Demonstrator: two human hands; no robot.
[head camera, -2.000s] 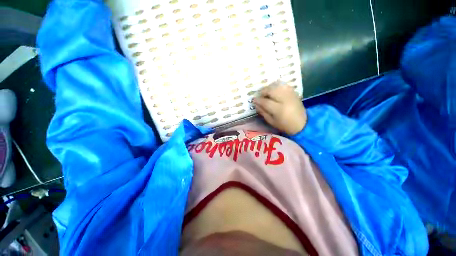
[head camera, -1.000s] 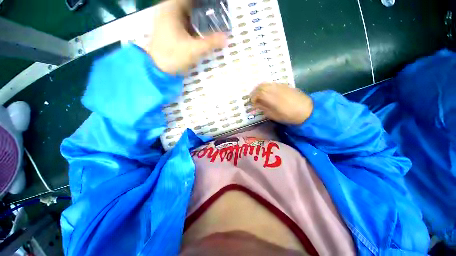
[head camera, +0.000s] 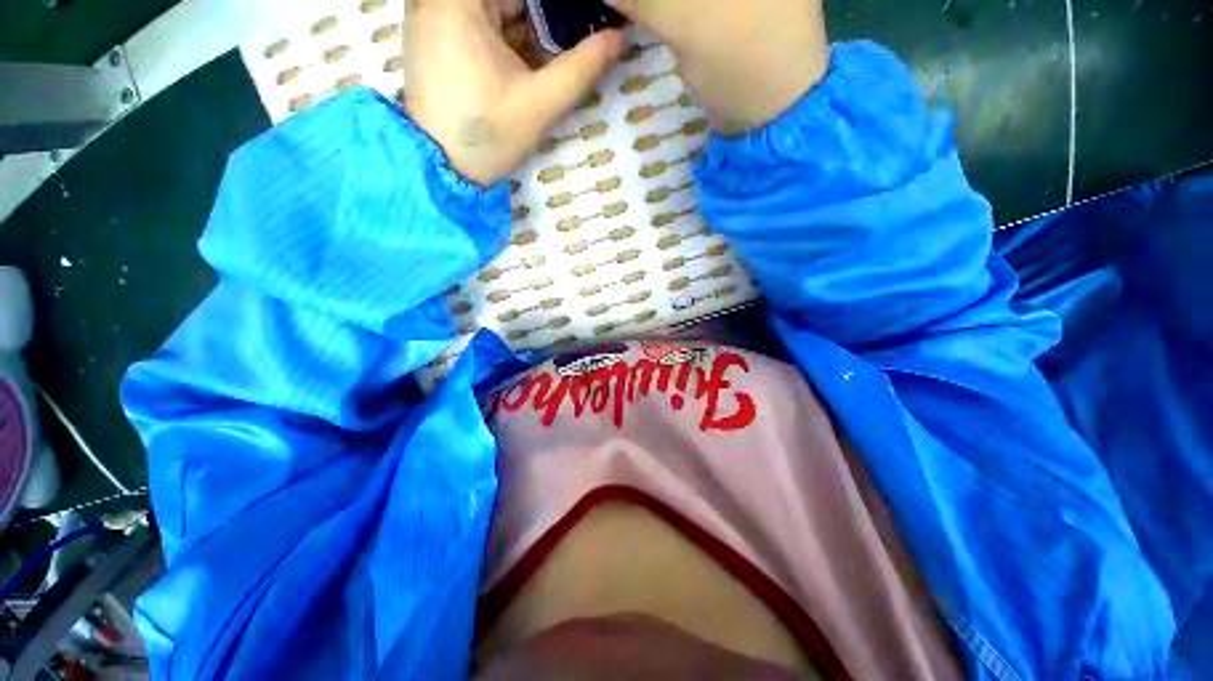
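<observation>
My left hand (head camera: 486, 93) holds a dark smartwatch body (head camera: 569, 19) with a pale rim between thumb and fingers at the top edge of the picture, above the white parts tray (head camera: 492, 286). My right hand (head camera: 745, 53) reaches up beside the watch; its fingers are cut off by the top edge, so what they hold cannot be told. The tray has rows of tan paddle-shaped pockets, and both hands and sleeves cover part of it.
The dark green bench (head camera: 146, 266) shows on both sides of the tray. A grey metal post (head camera: 67, 100) and white rail stand at upper left. A pink-and-white fan (head camera: 16, 399) is at the left edge. Blue cloth lies at right.
My left hand came in over the tray with the watch and now holds it at the top. My right hand has moved up from the tray's near right corner to the watch.
</observation>
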